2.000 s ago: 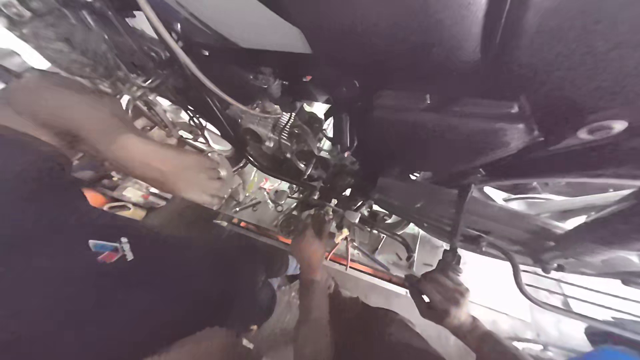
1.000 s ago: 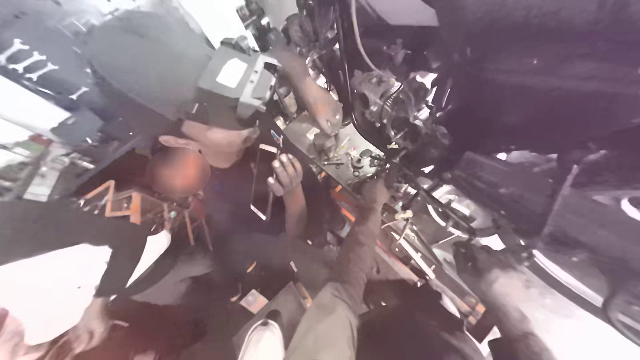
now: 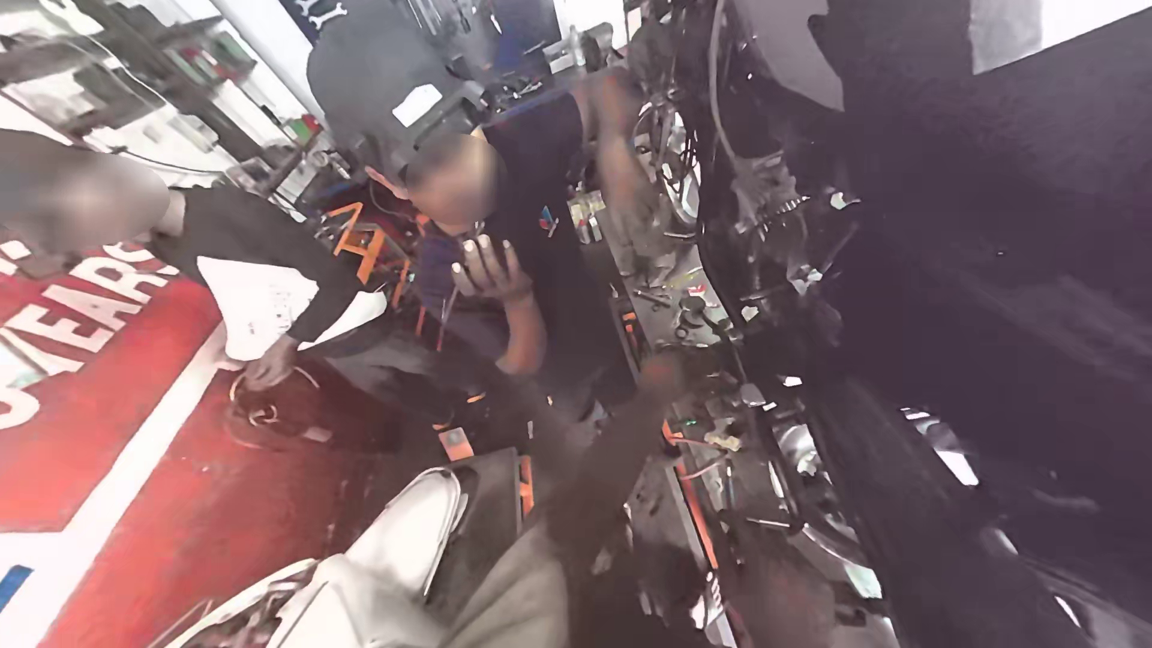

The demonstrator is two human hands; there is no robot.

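My left hand (image 3: 664,371), dark and blurred, reaches to the machine's underside beside small metal parts (image 3: 691,315) on a grey surface; what its fingers hold is hidden. A blurred skin-coloured shape at the lower right appears to be my right hand (image 3: 783,580), near thin rods and metal parts; its fingers cannot be made out. Above my left hand is an open mechanical assembly with a coil spring (image 3: 785,216) and a pale hose (image 3: 717,90). A yellowish connector-like piece (image 3: 723,440) with thin wires lies below my left hand, by an orange-edged rail (image 3: 695,513).
A person in a cap (image 3: 387,81) sits close by, one hand (image 3: 490,268) raised, the other arm (image 3: 621,153) stretched towards the machine. Another person (image 3: 243,234) bends at the left over the red floor (image 3: 171,486). Orange stands (image 3: 362,241) and shelves (image 3: 171,81) are behind; a large dark panel (image 3: 990,297) fills the right.
The view has swung left, bringing the people and red floor in. My right hand held a dark-handled tool two seconds ago; now it is too blurred to tell. My left hand remains at the machine.
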